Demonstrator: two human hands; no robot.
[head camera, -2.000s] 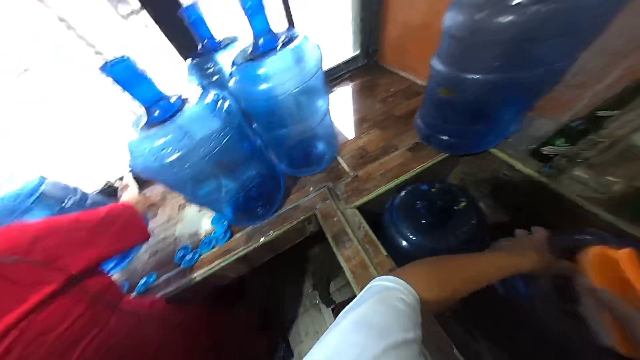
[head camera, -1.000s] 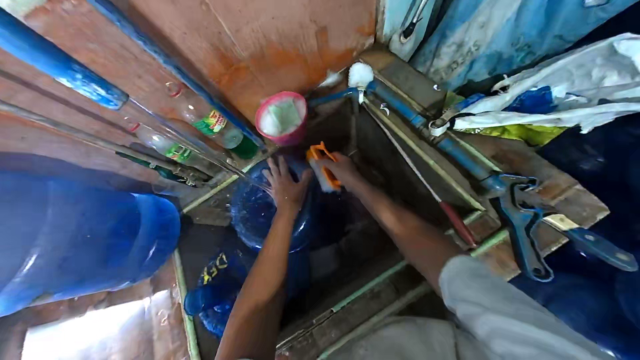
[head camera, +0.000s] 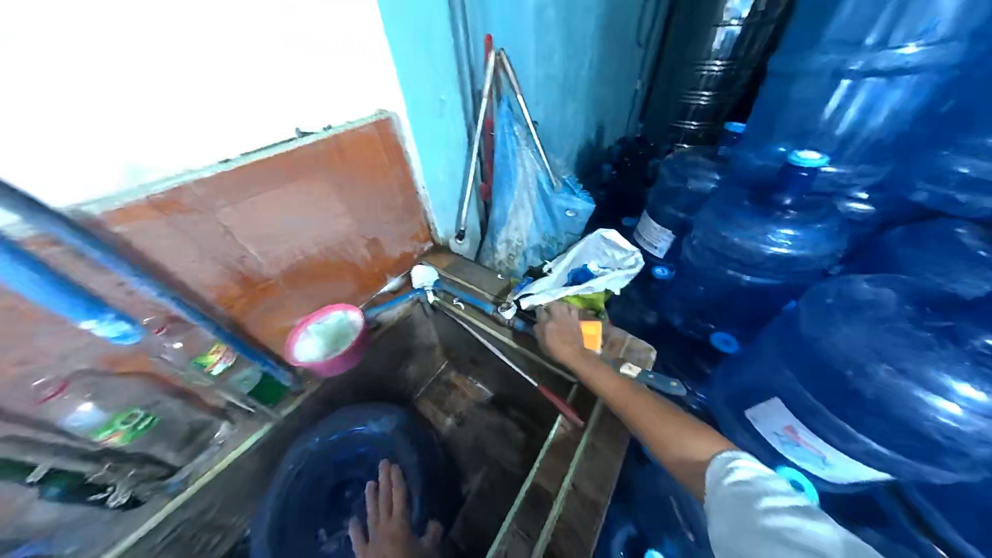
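My left hand (head camera: 393, 515), fingers spread, is over the base of a dark blue water jug (head camera: 341, 473) in the tiled basin; whether it touches the jug I cannot tell. Out on the basin's tiled ledge, my right hand (head camera: 559, 332) is beside an orange object (head camera: 591, 335), its fingers partly hidden, so its grip is unclear. Just beyond that hand lie a white plastic bag (head camera: 597, 263) and a yellow-green wrapper. A rod with a red handle (head camera: 559, 404) leans along the basin's inner side.
A pink tub (head camera: 327, 341) with whitish contents sits on the left rim, near clear plastic bottles (head camera: 101, 415) and blue pipes (head camera: 132, 279). Large blue water jugs (head camera: 767, 232) crowd the right. A blue plastic bag (head camera: 515, 194) hangs in the corner. A dark-handled tool (head camera: 655, 380) lies on the ledge.
My right hand has moved away from the jug to the ledge; a second ago it held an orange item beside the jug. My left hand is still at the jug. The view has swung considerably.
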